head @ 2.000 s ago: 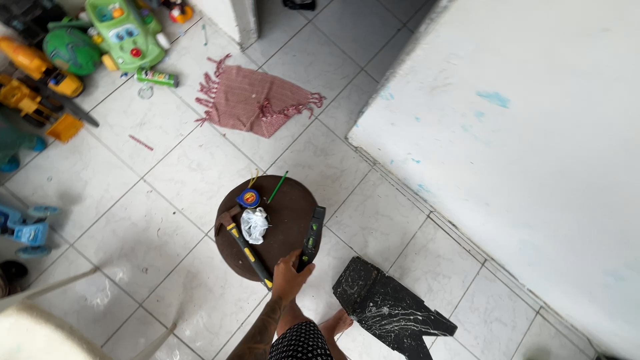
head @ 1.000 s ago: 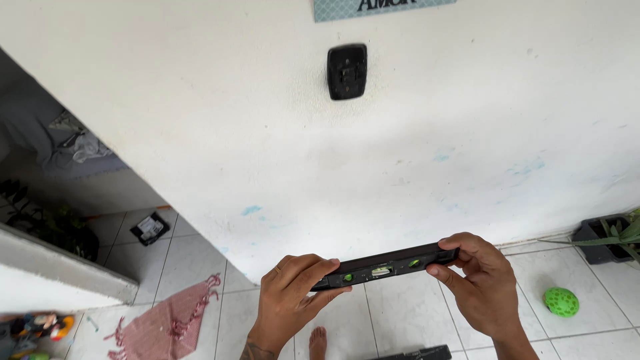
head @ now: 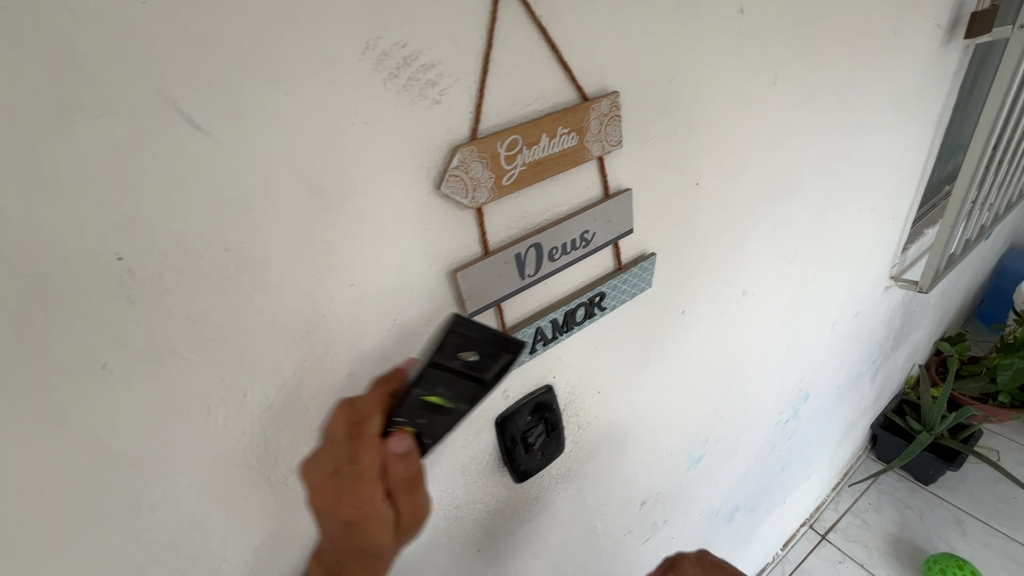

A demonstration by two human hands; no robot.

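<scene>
My left hand (head: 368, 464) grips a black torpedo level (head: 456, 380) by its lower part, tilted up to the right, with a green vial showing. The level's upper end overlaps the lower left corner of a hanging sign of three wooden boards (head: 548, 256) strung on brown rope; whether it touches the sign is unclear. Below the sign, a black wall switch plate (head: 530, 434) is fixed to the white wall. Only the top of my right hand (head: 696, 564) shows at the bottom edge, so its fingers and anything in it are hidden.
A white barred window grille (head: 972, 168) stands out from the wall at the upper right. Below it are an aloe-like plant in a black planter (head: 920, 440), another potted plant (head: 992, 368) and a green ball (head: 950, 564) on the tiled floor.
Both hands held the level a second ago; now my left hand alone is seen on it, and my right hand is low at the frame's edge. The view has swung up the wall.
</scene>
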